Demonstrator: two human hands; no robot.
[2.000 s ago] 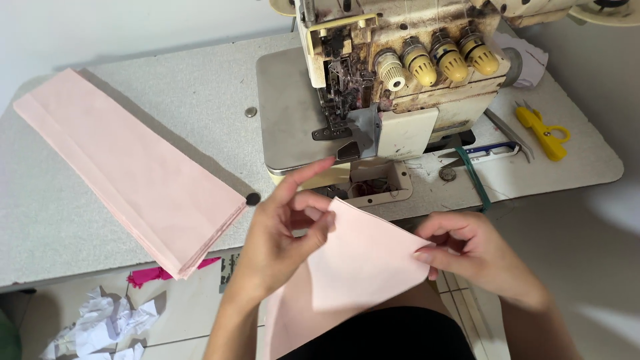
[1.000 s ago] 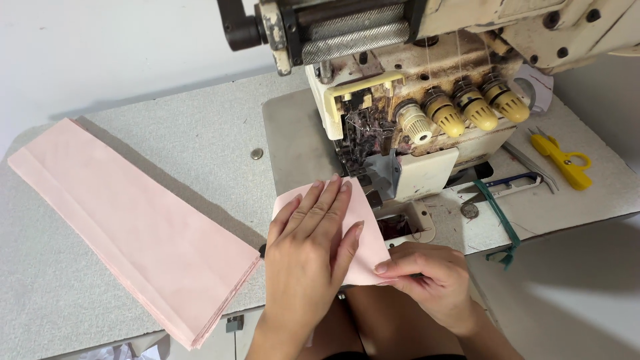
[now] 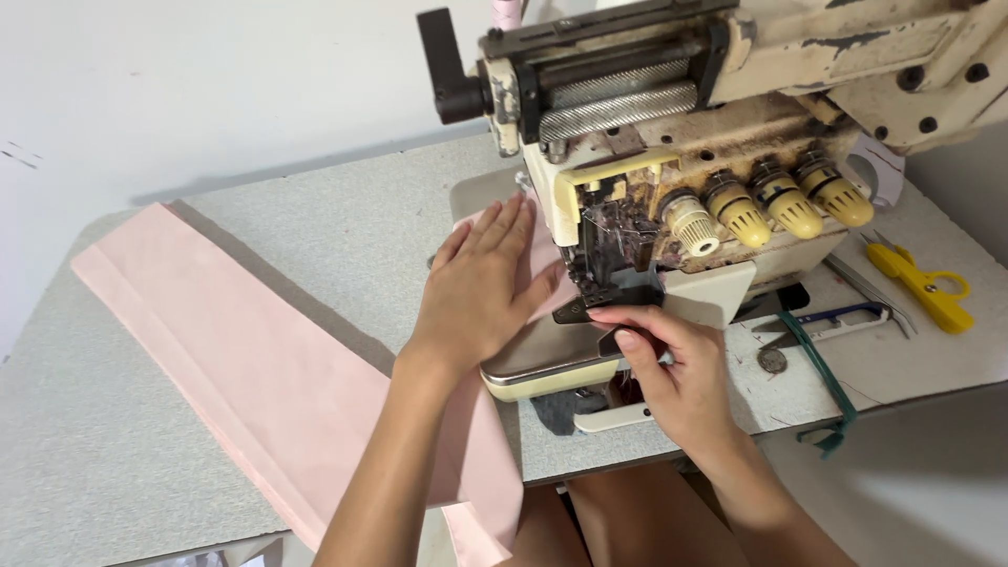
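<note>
A pink fabric piece (image 3: 488, 465) lies on the bed of an overlock sewing machine (image 3: 630, 189) and hangs over the table's front edge. My left hand (image 3: 484, 287) rests flat on it, left of the presser foot (image 3: 587, 303), fingers together and pointing away from me. My right hand (image 3: 677, 354) is at the front of the presser foot, thumb and forefinger slightly apart; whether it touches the fabric there is hidden. A folded stack of pink fabric (image 3: 228, 339) lies on the table to the left, partly behind my left forearm.
Right of the machine lie yellow thread snips (image 3: 921, 287), tweezers (image 3: 870, 291), blue-and-white thread snips (image 3: 843, 319), a coin (image 3: 772, 361) and a green band (image 3: 819, 370) over the table's edge. The machine's yellow tension dials (image 3: 791, 209) face my hands.
The fabric piece held between both hands two seconds ago now lies on the machine bed. My left hand has moved farther forward with it, and my right hand has come to the presser foot.
</note>
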